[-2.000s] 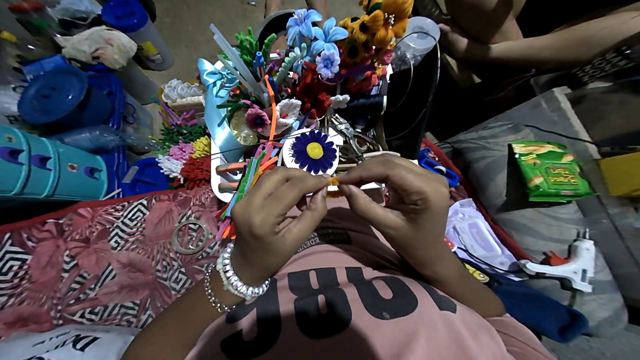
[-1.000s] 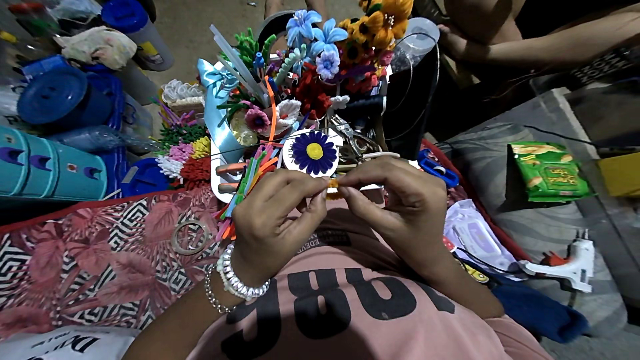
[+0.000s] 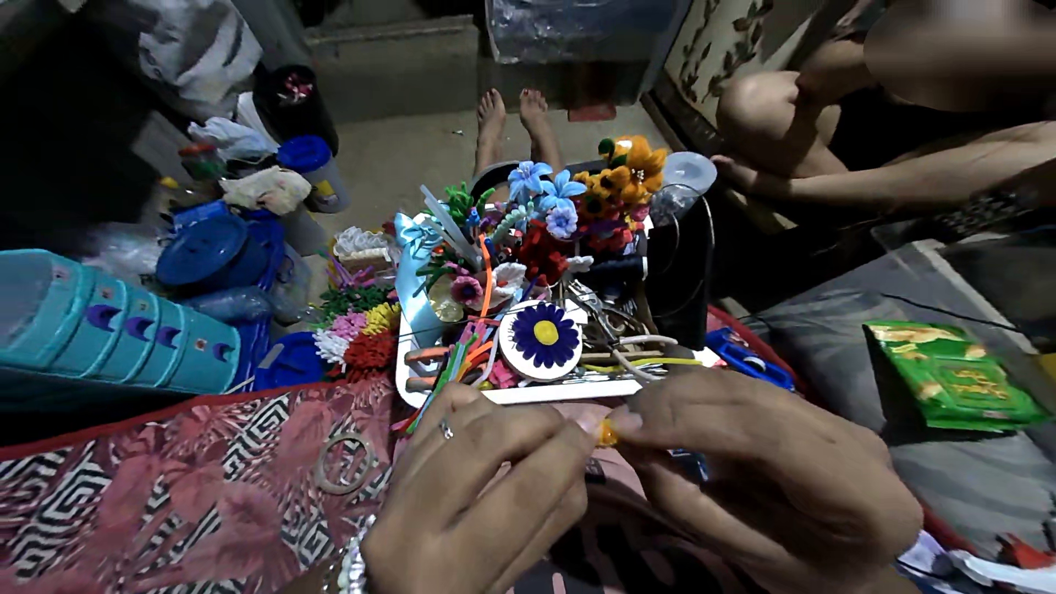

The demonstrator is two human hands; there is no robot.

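Observation:
A small orange-yellow piece [image 3: 608,433], its material unclear, is pinched between the fingertips of both hands. My left hand [image 3: 495,483], with a ring and a beaded bracelet, holds its left side, and my right hand [image 3: 751,462] holds its right. Just beyond the fingers, a round white disc with a dark purple flower [image 3: 545,333] rests on a white basket [image 3: 569,393]. Pipe-cleaner flowers in blue [image 3: 561,191], orange [image 3: 639,169] and red stand in the basket, along with loose colored pipe cleaners [image 3: 452,363] and metal pliers or scissors [image 3: 598,309].
Teal drawers [image 3: 186,346] and blue lidded containers [image 3: 202,252] stand at left. A ring of tape [image 3: 345,464] lies on the patterned cloth [image 3: 198,495]. Blue-handled scissors [image 3: 749,360] and a green packet [image 3: 957,375] are at right. Another person's bare legs [image 3: 874,165] are at upper right.
The view has tilted up, now showing bare feet and more floor beyond the basket. Both hands keep their pinch on the small orange-yellow piece.

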